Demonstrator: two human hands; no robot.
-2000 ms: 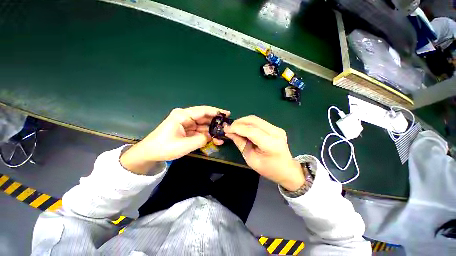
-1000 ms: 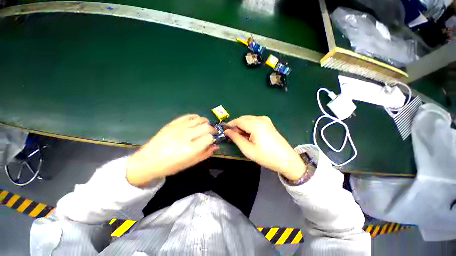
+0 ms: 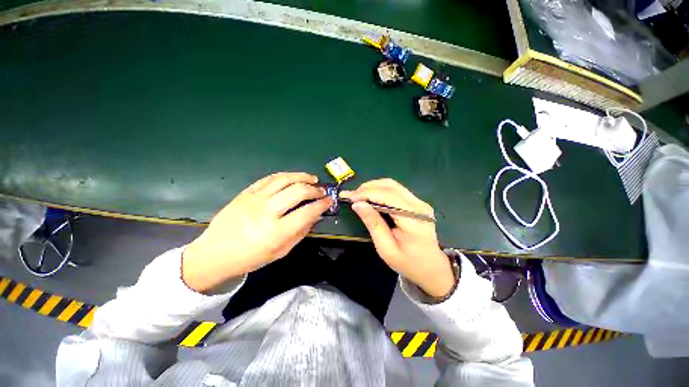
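A device unit lies at the bench's near edge, between my hands; its blue circuit board point(image 3: 331, 198) shows beside my left fingertips. A yellow-edged battery point(image 3: 339, 169) lies on the bench just beyond it. My left hand point(image 3: 261, 224) has its fingers on the unit and holds it from the left; the housing is mostly hidden under them. My right hand point(image 3: 397, 230) holds tweezers point(image 3: 400, 212) like a pen, their tip end at the board's right side. The exact contact of the tip is too small to tell.
Two more units, one housing point(image 3: 390, 72) and another point(image 3: 431, 108), lie near the metal rail point(image 3: 302, 32). A white charger point(image 3: 538, 150) with looped cord and a power strip point(image 3: 570, 125) lie right. A yellow-edged tray point(image 3: 574, 79) holds plastic bags. A person's pale sleeve is at far right.
The unit, first held between both hands, is now down at the bench edge with its battery beyond it. Tweezers now show in my right hand. The view has shifted slightly.
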